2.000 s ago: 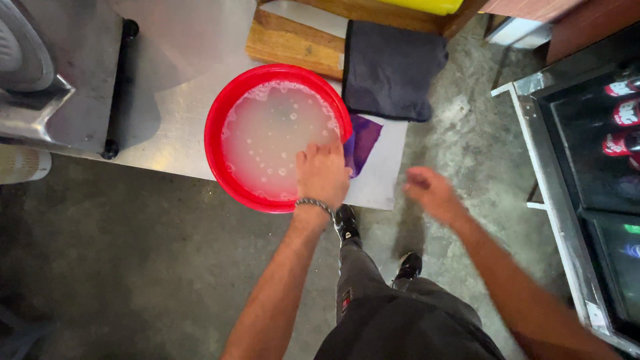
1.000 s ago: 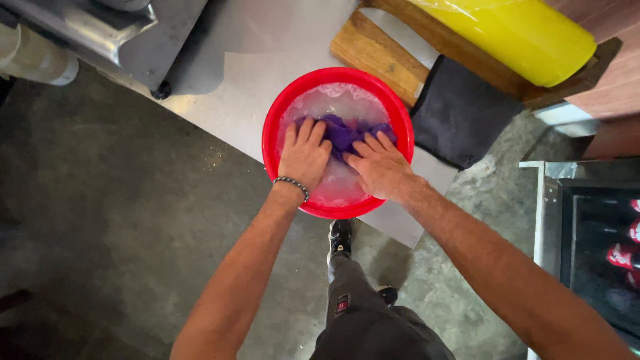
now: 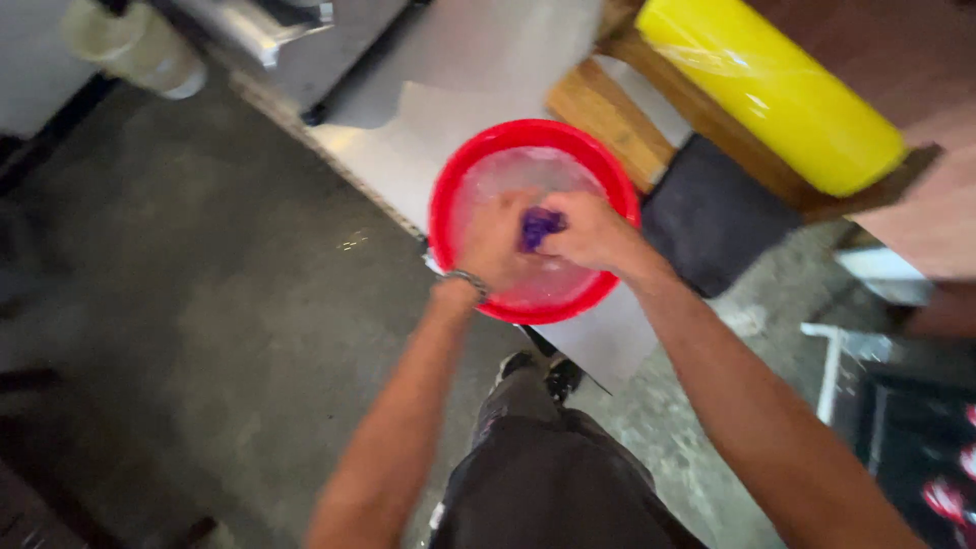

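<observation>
A round red plastic basin of cloudy, soapy water stands at the edge of a metal table. Over the water a bunched purple cloth is squeezed between my two hands. My left hand, blurred and with a bracelet at its wrist, presses on the cloth from the left. From the right, my right hand grips it with bent fingers. Part of the cloth is hidden by the fingers.
Right of the basin lie a folded dark cloth and a wooden board. Beyond them is a large yellow plastic-wrapped roll. Metal equipment stands on the table at upper left. A cooler is at lower right.
Two seconds ago the purple cloth lay at the basin's right side and my right hand was apart from it. One second ago it was spread in the water under both hands; now it is bunched between them.
</observation>
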